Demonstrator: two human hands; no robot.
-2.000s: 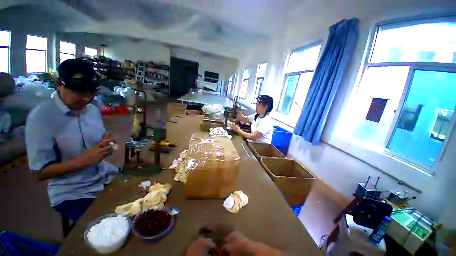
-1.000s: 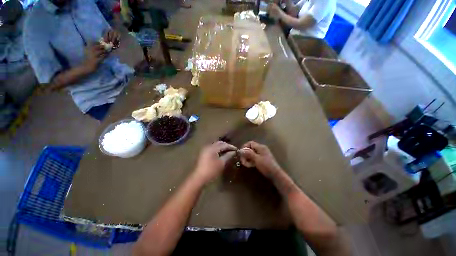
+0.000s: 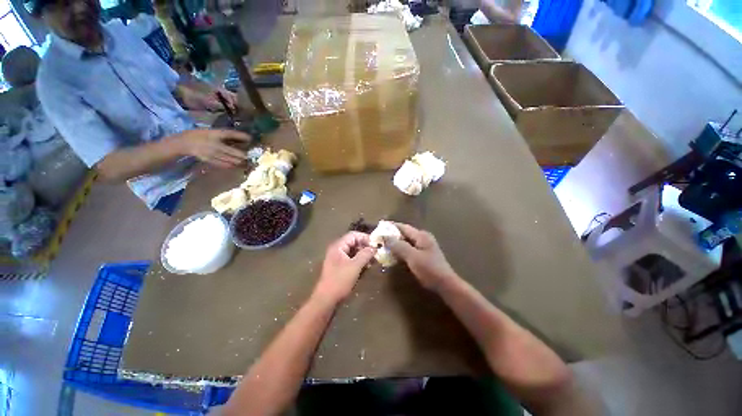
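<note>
A cream-white toy skin (image 3: 386, 236) is held between my two bare hands above the brown table. My left hand (image 3: 348, 262) pinches its left side with thumb and fingers. My right hand (image 3: 420, 253) holds its right side. Whether a small eye or washer is between my fingertips cannot be told. Loose dark safety eyes (image 3: 360, 225) lie just behind my left fingertips. The bowl of washers (image 3: 198, 244) with white contents and the bowl of eyes (image 3: 264, 222) with dark red contents stand side by side at the left.
A taped carton (image 3: 353, 97) stands behind, with separate skins (image 3: 419, 173) at its front right. A pile of toy skins (image 3: 259, 180) lies behind the bowls, near a neighbouring worker's hand (image 3: 215, 147). Open cartons (image 3: 557, 97) stand right; a blue crate (image 3: 106, 325) is at left.
The cream skin now shows clearly between my hands. The neighbouring worker's hands have moved from holding a small piece to near the press and skin pile. The camera view has shifted.
</note>
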